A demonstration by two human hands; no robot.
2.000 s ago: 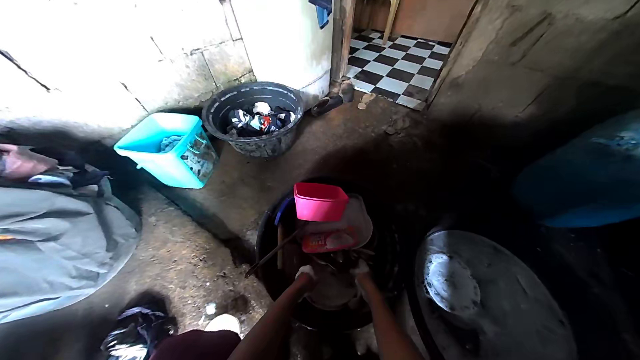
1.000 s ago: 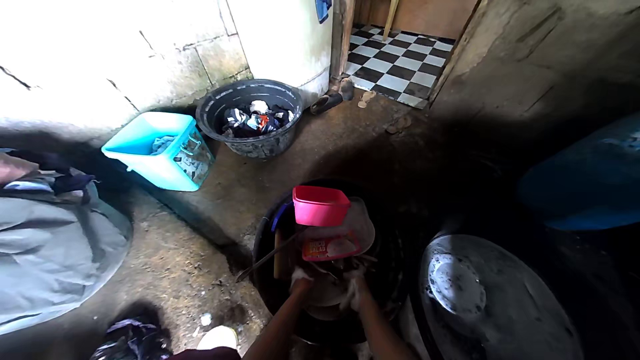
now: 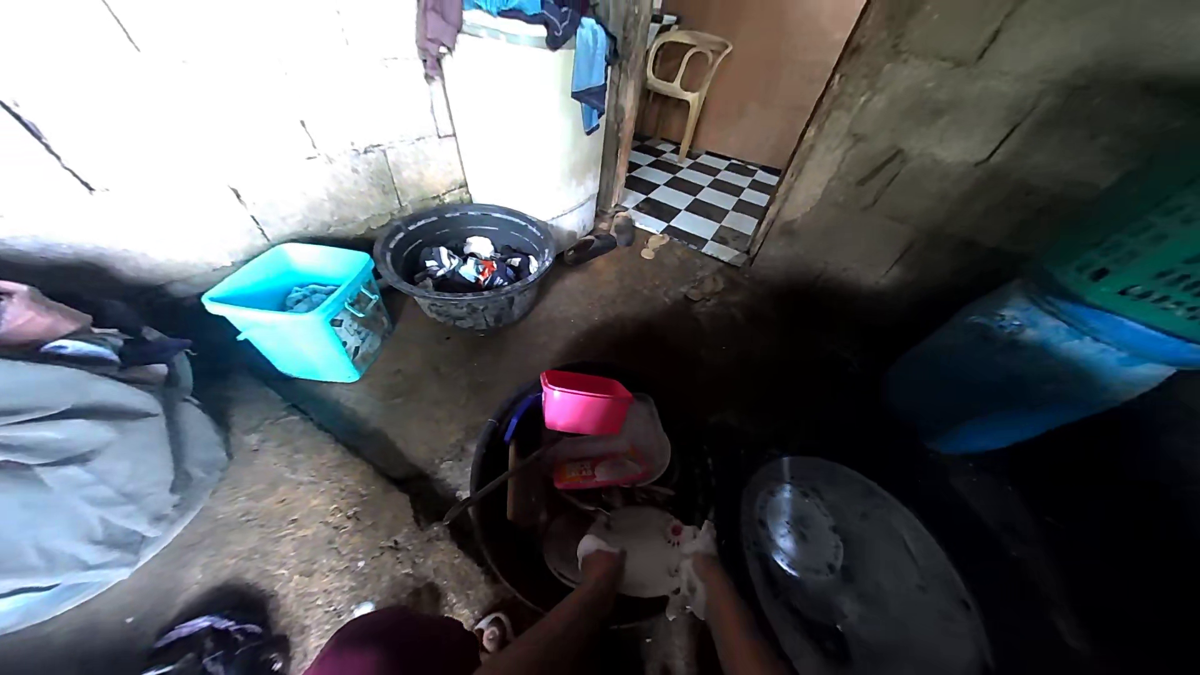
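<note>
Inside a dark round basin (image 3: 480, 525) lie dishes and containers. My left hand (image 3: 602, 564), white with suds, grips the left edge of a pale plate (image 3: 647, 553). On the plate's right side is my right hand (image 3: 696, 562), covered by suds or a whitish cloth; which of these I cannot tell. A pink plastic container (image 3: 586, 403) rests on top of a clear tub with a red label (image 3: 609, 464), beyond the plate. A long dark handle (image 3: 492, 492) sticks out over the basin's left rim.
A large round lid (image 3: 862, 572) lies right of the basin. Further off are a turquoise bin (image 3: 291, 319), a black tub of clothes (image 3: 478, 309), a blue drum (image 3: 1022, 366) and sandals (image 3: 591, 248) by the doorway. A grey cover (image 3: 84, 469) is at left.
The pale plate shows more plainly between my hands, and my right hand is further right of my left. The view has tilted up, showing a chair and hanging clothes.
</note>
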